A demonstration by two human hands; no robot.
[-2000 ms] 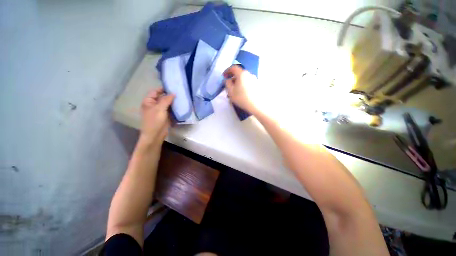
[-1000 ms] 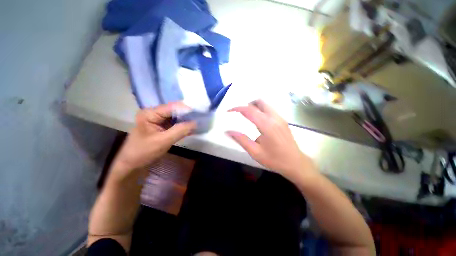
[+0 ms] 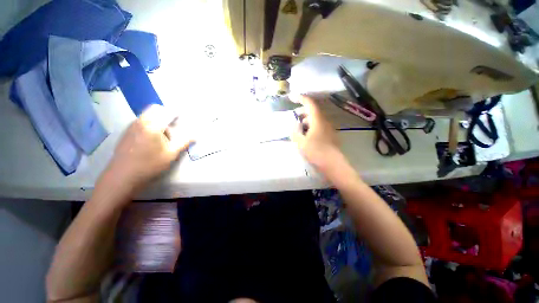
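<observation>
A pale, whitish band piece (image 3: 245, 133) lies between my hands in front of the sewing machine's needle area, its outline washed out by glare. My right hand (image 3: 318, 133) pinches its right end, close to the brass-coloured part (image 3: 283, 89) under the machine head. My left hand (image 3: 145, 145) is at its left end with the thumb touching or almost touching it; glare hides whether it grips. A dark-blue denim band (image 3: 137, 86) runs down to my left fingers. Pale-faced bands (image 3: 74, 97) lie left of that hand, against a denim heap (image 3: 65, 32).
The cream machine head (image 3: 390, 38) spans the upper right. Black-handled shears (image 3: 384, 127) and a pink-handled tool (image 3: 356, 108) lie right of my right hand. More black loops (image 3: 483, 127) lie at the far right. A red stool or crate (image 3: 490, 237) stands below the table.
The view has swung right, towards the machine. My right hand, open and empty a second ago, now grips the band piece. The piece has moved from the pile side to the needle area and is stretched flat.
</observation>
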